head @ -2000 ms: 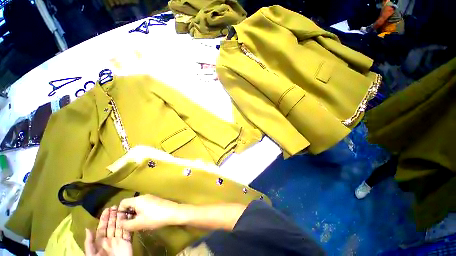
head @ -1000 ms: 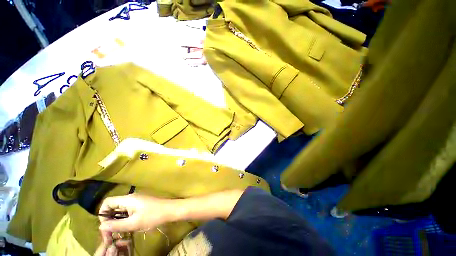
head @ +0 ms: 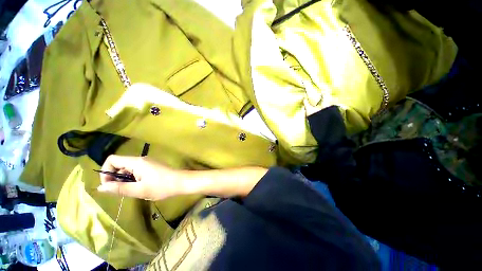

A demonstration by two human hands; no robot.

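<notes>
My right hand (head: 145, 177), in a dark sleeve, is closed around a small dark pointed tool (head: 119, 175), possibly snips. A pale thread (head: 115, 227) runs down from the hand. Under the hand lies a mustard jacket (head: 195, 153) with several dark-silver round fasteners (head: 155, 110) along its edge. Its shiny yellow lining (head: 84, 211) shows at lower left. A black hanger loop (head: 68, 144) sticks out of it. My left hand is not in view. No needle can be made out.
Another mustard jacket (head: 137, 47) with glittering trim lies behind. At right, a person in black (head: 391, 201) is close beside me, with a jacket showing pale lining (head: 333, 58). A labelled bottle (head: 37, 251), a dark cylinder (head: 16, 222) and plastic bags are at the left.
My left hand has dropped out of view. The dark tool now shows clearly in my right hand, with thread hanging down. The person and the lining-side jacket have come close at the right.
</notes>
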